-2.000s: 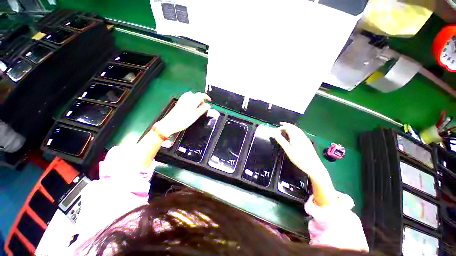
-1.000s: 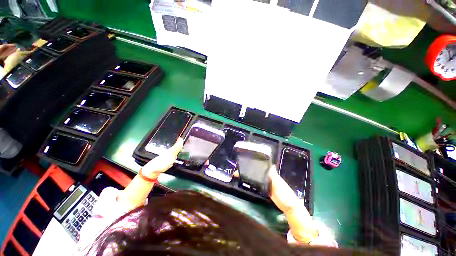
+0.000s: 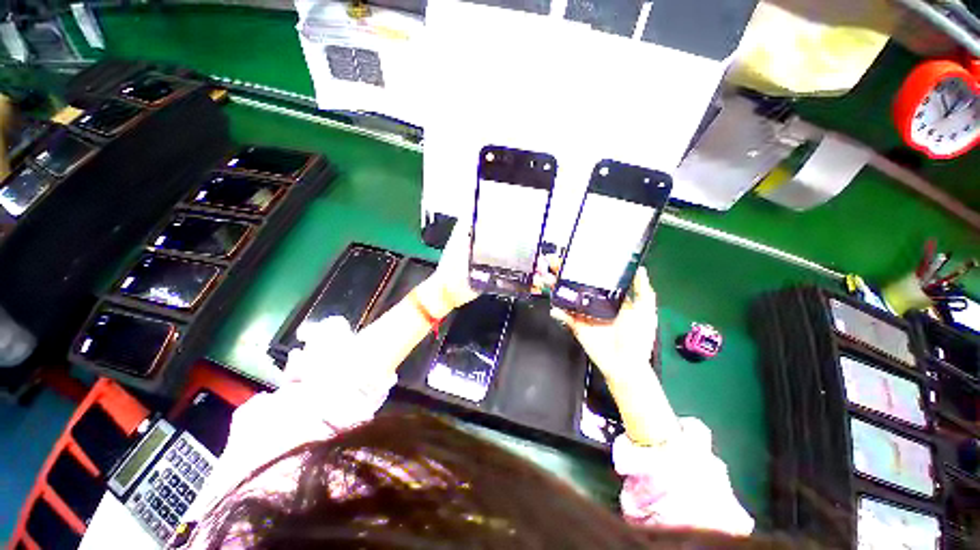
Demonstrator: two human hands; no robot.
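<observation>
My left hand (image 3: 454,277) holds a smartphone (image 3: 512,220) upright by its lower left side. My right hand (image 3: 621,322) holds a second smartphone (image 3: 610,239), tilted a little to the right. Both screens show a mostly white camera picture with dark bands above and below. Both phones are in front of a large white board (image 3: 564,102). Below them lies a five-slot black phone tray (image 3: 537,371). Dark phones lie in its left slot and middle slot, and one at the right is partly hidden by my right arm. The slot right of the middle is bare.
Phone trays are stacked at left (image 3: 140,371) and right (image 3: 790,397). A red-orange tray (image 3: 65,440) and a calculator (image 3: 161,480) are at lower left. A pink item (image 3: 703,341) lies right of the work tray. A red alarm clock (image 3: 941,109) is at upper right.
My hands were over the tray, then held two phones low above it. Both phones are now raised in front of the white board, and their screens have changed from grey to white pictures.
</observation>
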